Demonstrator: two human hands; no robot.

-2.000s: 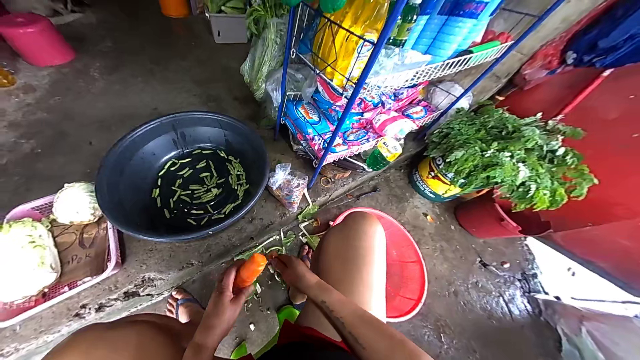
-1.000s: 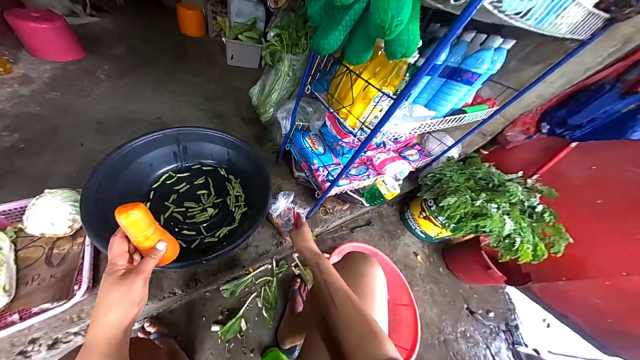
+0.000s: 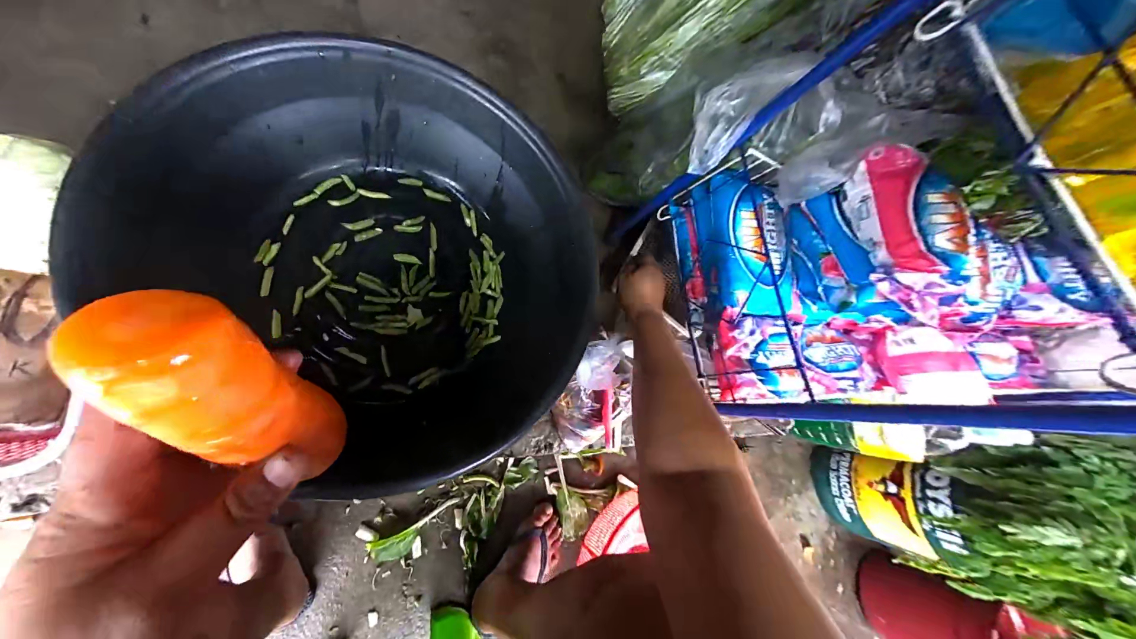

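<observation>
My left hand point(image 3: 169, 497) grips a peeled orange vegetable point(image 3: 200, 377), thick and rounded, perhaps a squash or a large carrot, over the near left side of a black plastic basin point(image 3: 541, 355). Many cut green pieces point(image 3: 382, 284), bean-like, lie in the bottom of the basin. My right arm reaches forward past the basin, and my right hand point(image 3: 641, 286) is at the lower left corner of the blue wire rack point(image 3: 887, 410). Its fingers are partly hidden in shadow, so what they touch is unclear. A clear plastic bag point(image 3: 593, 390) lies between basin and forearm.
Blue and pink detergent packs point(image 3: 754, 240) fill the rack's low shelf. Leafy greens in plastic point(image 3: 692, 53) lie beyond. At right stand a labelled bucket point(image 3: 887, 497) and a red tub point(image 3: 923, 595) beside leafy branches point(image 3: 1047, 515). Plant scraps point(image 3: 479, 506) lie near my feet.
The orange vegetable has moved from between both hands to over the basin in my left hand. My right hand has gone from the plastic bag to the rack's corner. The view is now much closer.
</observation>
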